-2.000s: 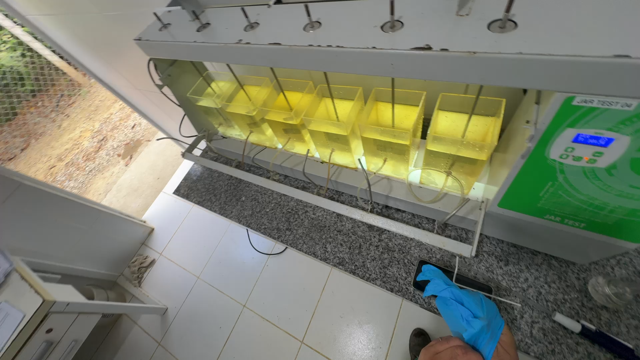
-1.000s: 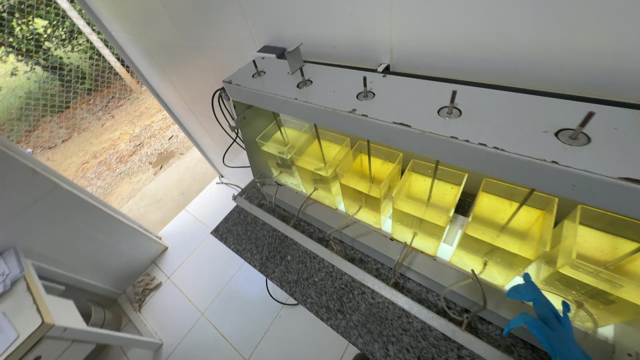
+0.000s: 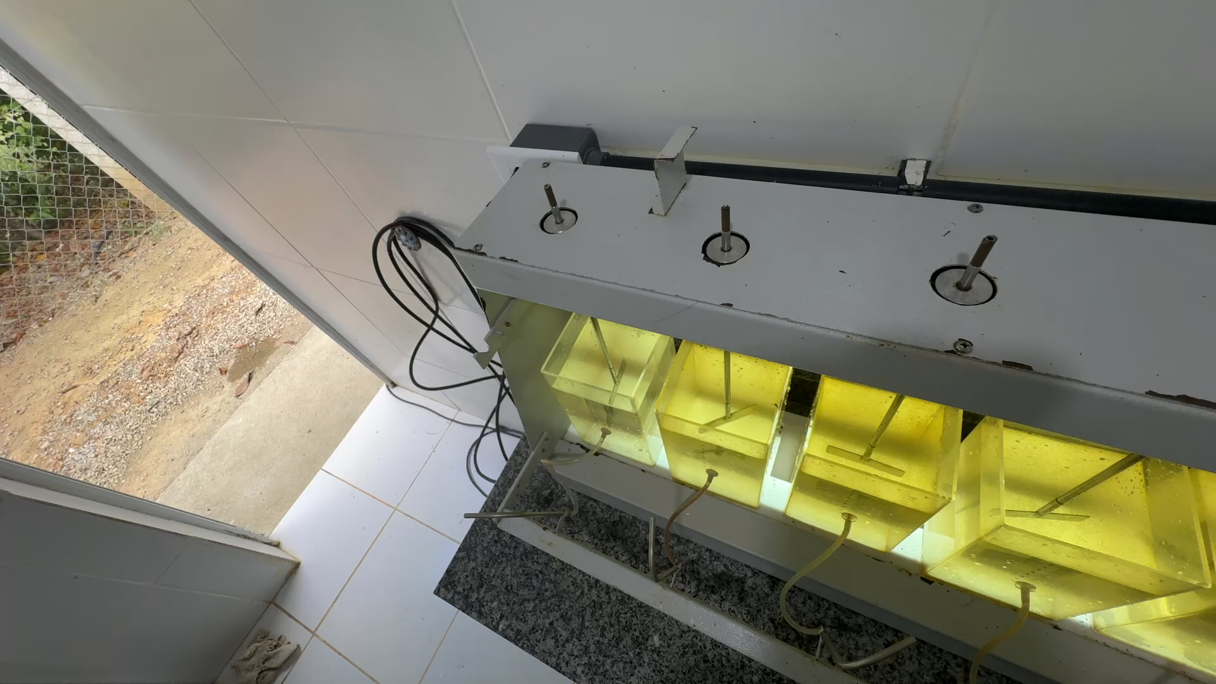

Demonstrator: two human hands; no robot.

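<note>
Neither of my hands shows in the head view now. A white jar test machine (image 3: 817, 247) with chipped paint fills the right side. Under its top stand several square clear jars of yellow, backlit liquid, such as the leftmost jar (image 3: 608, 380) and the one beside it (image 3: 722, 418). A metal stirring paddle (image 3: 879, 427) hangs in a jar. Metal shafts (image 3: 726, 228) stick up through round holes in the top. Thin tubes (image 3: 684, 503) run from the jar fronts towards a white metal bar (image 3: 627, 579) in front.
The machine stands on a speckled granite counter (image 3: 532, 579). Coiled black cables (image 3: 418, 304) hang at its left end. White floor tiles (image 3: 380, 570), a crumpled cloth (image 3: 261, 657) and a doorway with a concrete sill (image 3: 275, 427) lie to the left. A dark pipe (image 3: 807, 174) runs along the wall.
The blue-gloved hand, seen low at the right in both earlier frames, is out of view. The view has shifted left along the machine, closer to its left end.
</note>
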